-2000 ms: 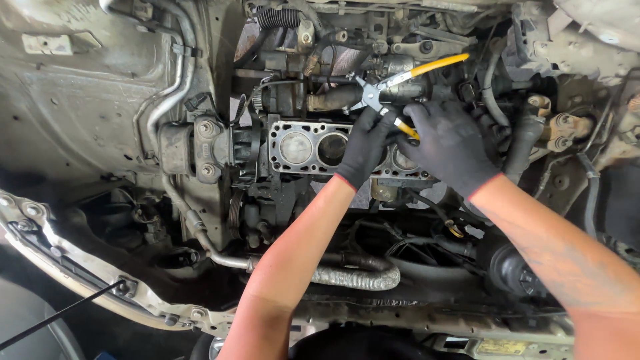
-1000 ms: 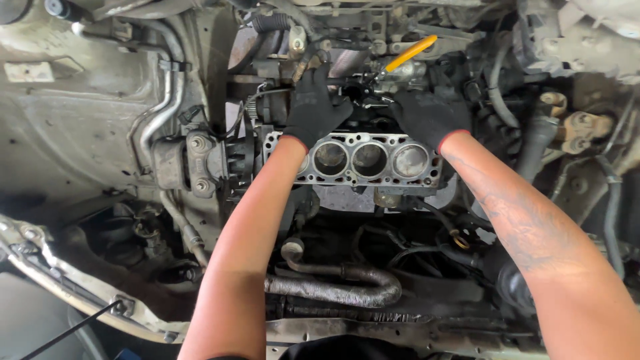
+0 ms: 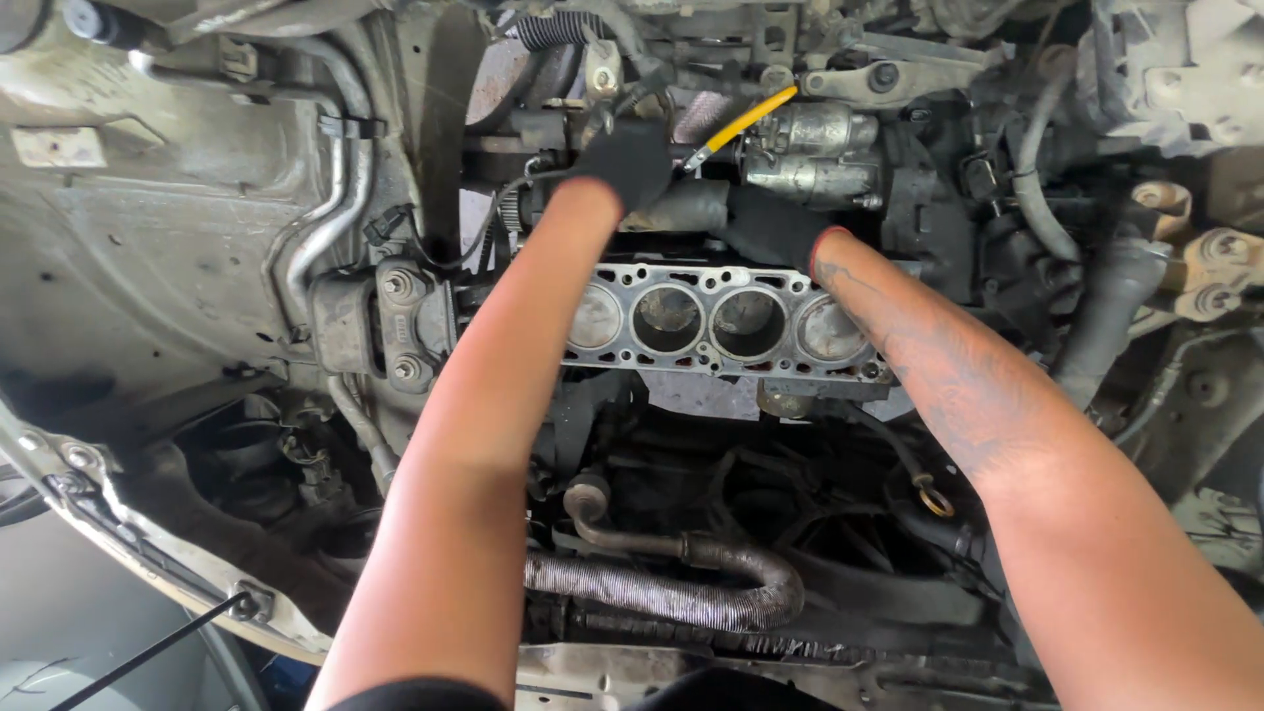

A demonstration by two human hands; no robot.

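Observation:
My left hand (image 3: 627, 168), in a black glove, reaches behind the engine block (image 3: 726, 321) near its upper left; its fingers are hidden or blurred. My right hand (image 3: 770, 225), also black-gloved, reaches in just above the block's back edge, beside a grey hose (image 3: 681, 207); its fingertips are out of sight. Between and above the hands a yellow-handled pair of pliers (image 3: 746, 123) slants up to the right. Its jaws and other handle are hidden, and which hand touches it is unclear. The block's cylinder bores face up, with pistons at differing heights.
A metallic starter motor (image 3: 825, 158) sits to the right of the pliers. An engine mount (image 3: 400, 321) is at the block's left. In front lie a bent corrugated pipe (image 3: 671, 591) and a dark fan shroud (image 3: 790, 494). A thin prop rod (image 3: 148, 652) crosses the lower left corner.
Two seconds ago both hands were over the block with the pliers spread open in view. Both have since moved behind the block, and only one yellow handle shows now.

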